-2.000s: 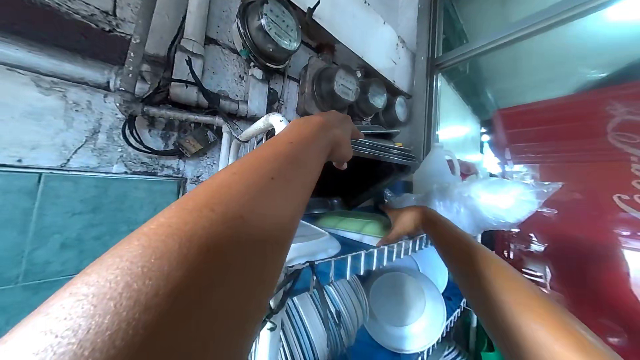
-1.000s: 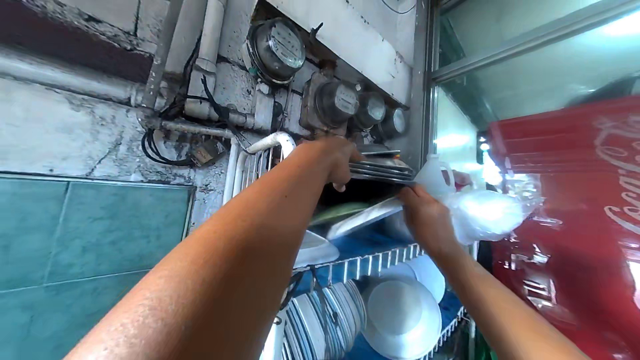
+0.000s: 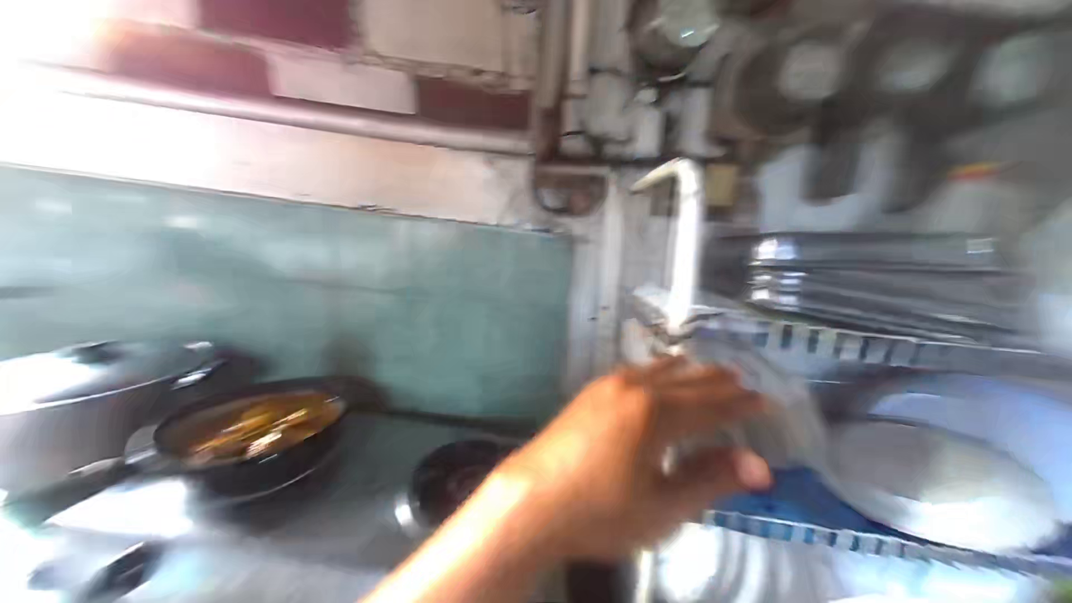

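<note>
My left hand [image 3: 662, 452] reaches in from the bottom middle, blurred, its thumb and fingers apart with nothing plainly held. It is in front of the left side of a white wire dish rack [image 3: 837, 339]; contact with the rack cannot be told. A stack of dark metal trays [image 3: 879, 280] lies on the rack's upper level. Below it, a large pale round plate or bowl [image 3: 946, 481] rests over a blue surface, and further pale plates [image 3: 720, 569] stand at the bottom. My right hand is out of view.
At the left, a lidded metal pot [image 3: 75, 410] and a dark pan of food [image 3: 251, 427] stand by a green tiled wall [image 3: 419, 310]. A small dark pan [image 3: 461, 477] is nearer my forearm. A white bent pipe [image 3: 687, 243] rises beside the rack, below round meters [image 3: 812, 71].
The view has swung left, bringing the pot and pans into sight. My left hand has left the tray stack and is lower, by the rack's side. My right hand has gone out of view.
</note>
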